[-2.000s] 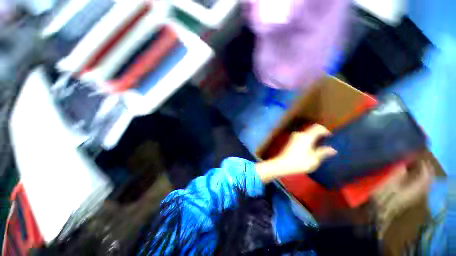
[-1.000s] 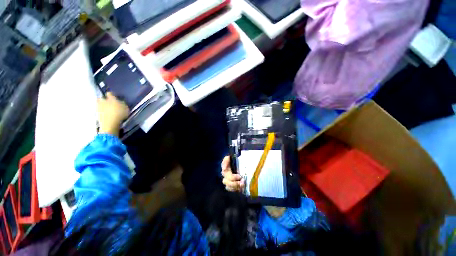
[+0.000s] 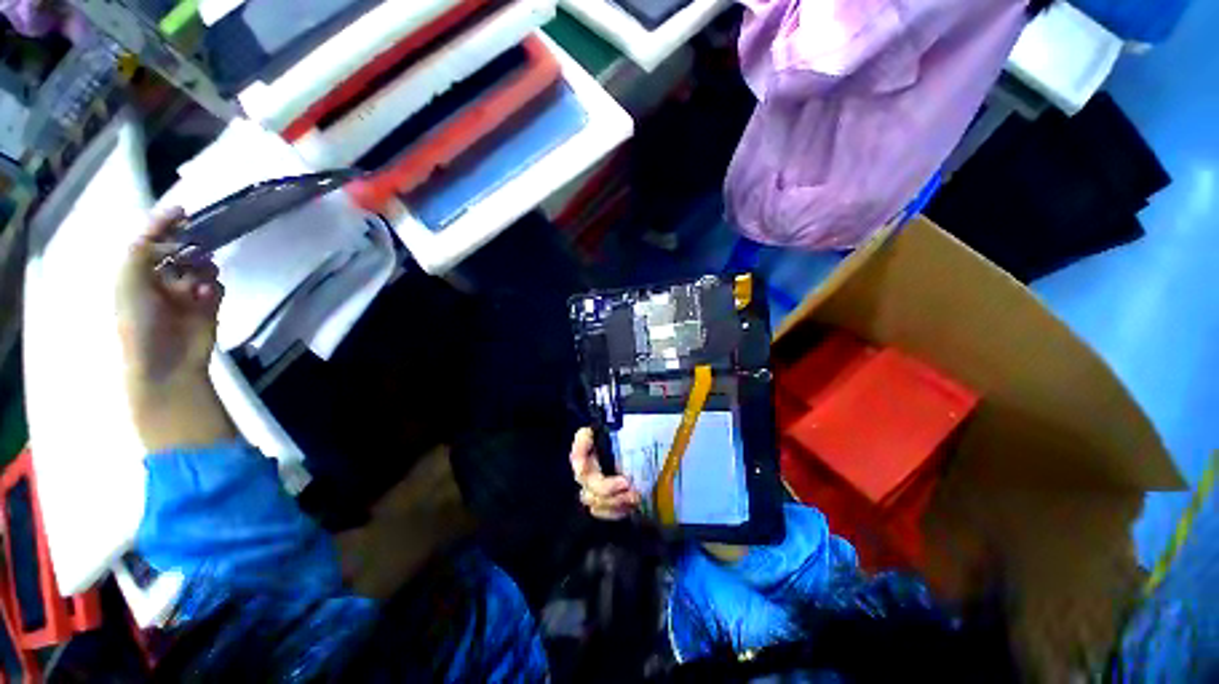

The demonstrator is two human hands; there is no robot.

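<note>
My right hand point(image 3: 604, 481) holds the open tablet half point(image 3: 642, 341) from below at the lower centre, its inside facing up. The battery point(image 3: 715, 468), the orange flex cable point(image 3: 690, 434) and the dark board with silver patches show. Fingertips show at its left edge; the rest of that hand is hidden under it. My left hand point(image 3: 171, 301) is raised at the left, gripping one end of a thin dark back cover point(image 3: 261, 211). The cover is tilted, seen nearly edge-on, above white sheets point(image 3: 314, 274). The cover and the tablet half are apart.
The right carton point(image 3: 1029, 354) holds red-orange frames point(image 3: 889, 421). White foam trays point(image 3: 595, 127) with red-framed tablets lie at the upper left. A tall white slab point(image 3: 87, 361) and red-orange frames point(image 3: 74, 535) are at the far left. A person in a pink smock point(image 3: 869, 120) is ahead.
My left hand has lifted the dark back cover off the white sheets, tilted it edge-on and moved left. The open tablet half is still in my right hand, slightly shifted left in the picture.
</note>
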